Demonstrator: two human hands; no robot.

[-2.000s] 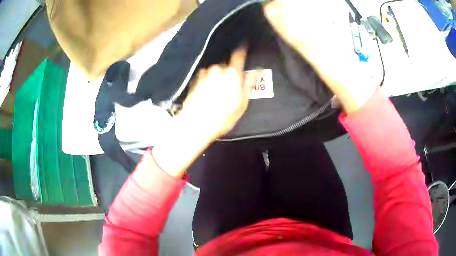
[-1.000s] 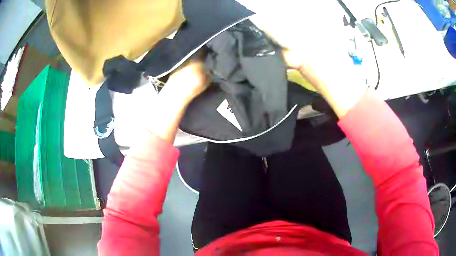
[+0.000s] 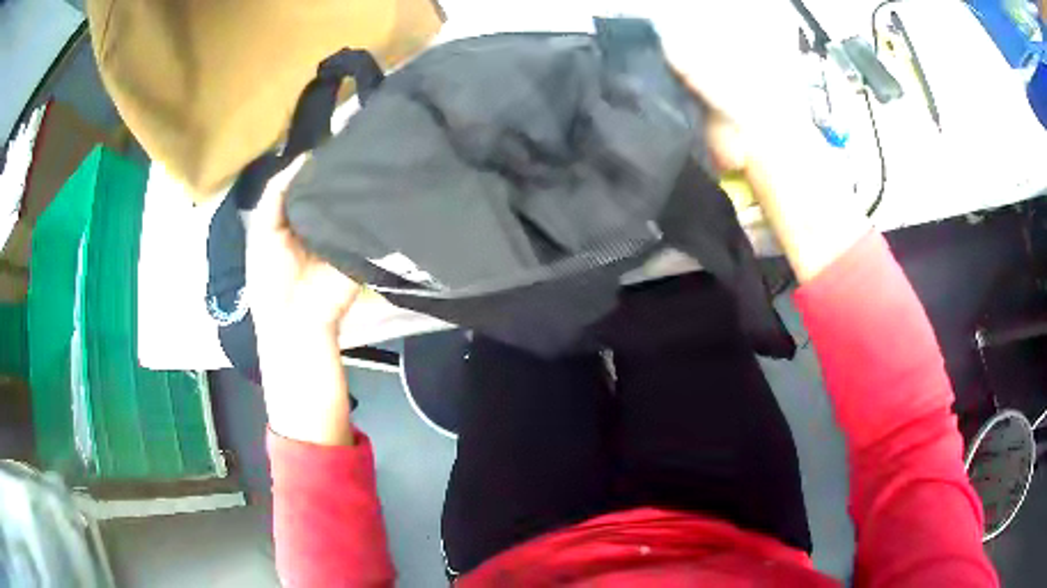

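A black cloth bag (image 3: 459, 195) lies in front of me at the table's edge, its dark grey lining bulging outward. A silver zipper (image 3: 626, 247) runs along its lower side, and part of a white label (image 3: 404, 269) shows near the left end. A black strap (image 3: 230, 247) hangs at the left. My left hand (image 3: 293, 258) holds the bag's left end. My right hand (image 3: 726, 144) is at the bag's right side, its fingers partly hidden behind the cloth.
The white table (image 3: 964, 138) carries a dark block (image 3: 873, 69), a thin dark stick (image 3: 918, 75) and a blue-ended tool (image 3: 829, 126) at right. A large tan form (image 3: 241, 80) is at upper left. Green stacked material (image 3: 126, 333) stands at left. A round bin (image 3: 1001, 477) is at lower right.
The lining has come out over the bag's opening, and the label is now mostly covered. My left hand has moved left to the bag's end; my right hand has moved slightly down and right.
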